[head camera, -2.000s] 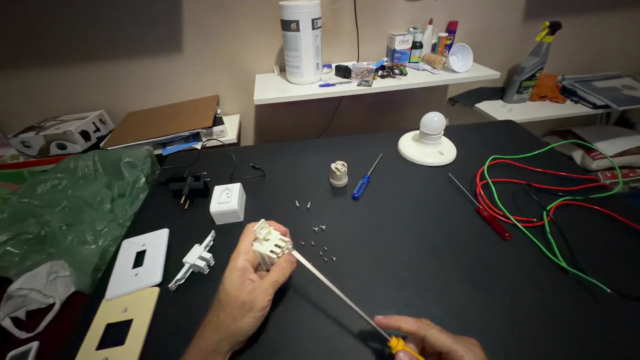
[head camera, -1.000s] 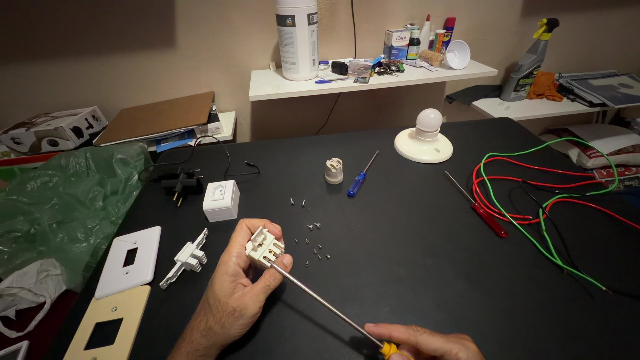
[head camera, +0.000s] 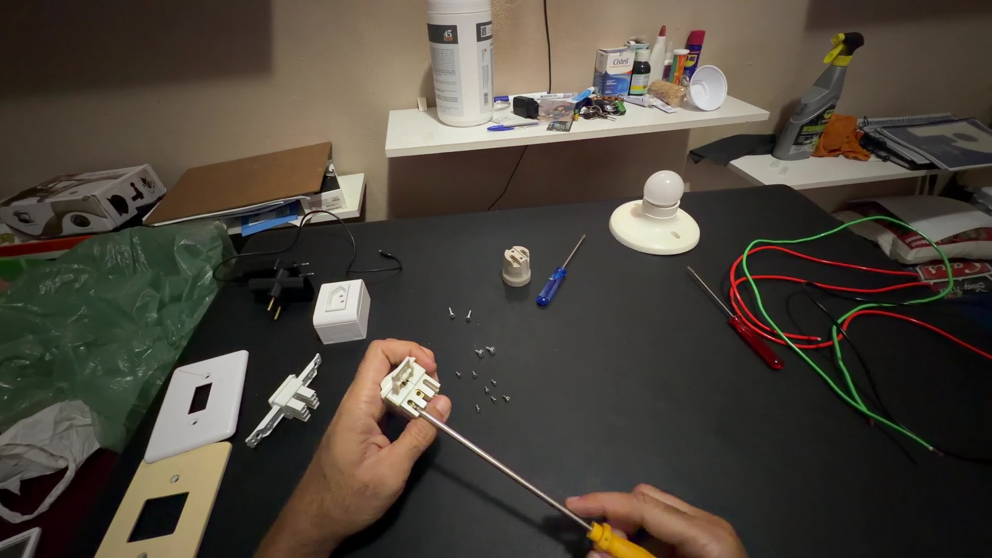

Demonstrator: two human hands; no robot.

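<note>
My left hand grips a cream electrical module with brass-coloured screw terminals facing up. Near the bottom edge, my right hand holds a long screwdriver by its yellow handle; its tip meets one terminal of the module. Several small loose screws lie just right of the module. To the left rest a white switch mechanism on its bracket, a white cover plate and a beige cover plate. A white socket box stands behind them.
Farther back are a lamp holder part, a blue screwdriver and a white bulb base. On the right, a red screwdriver lies by red and green wires. A green plastic bag covers the left side.
The screwdriver's tip has stayed at the module between both hands. The module's terminal face is turned more toward the view than two seconds ago.
</note>
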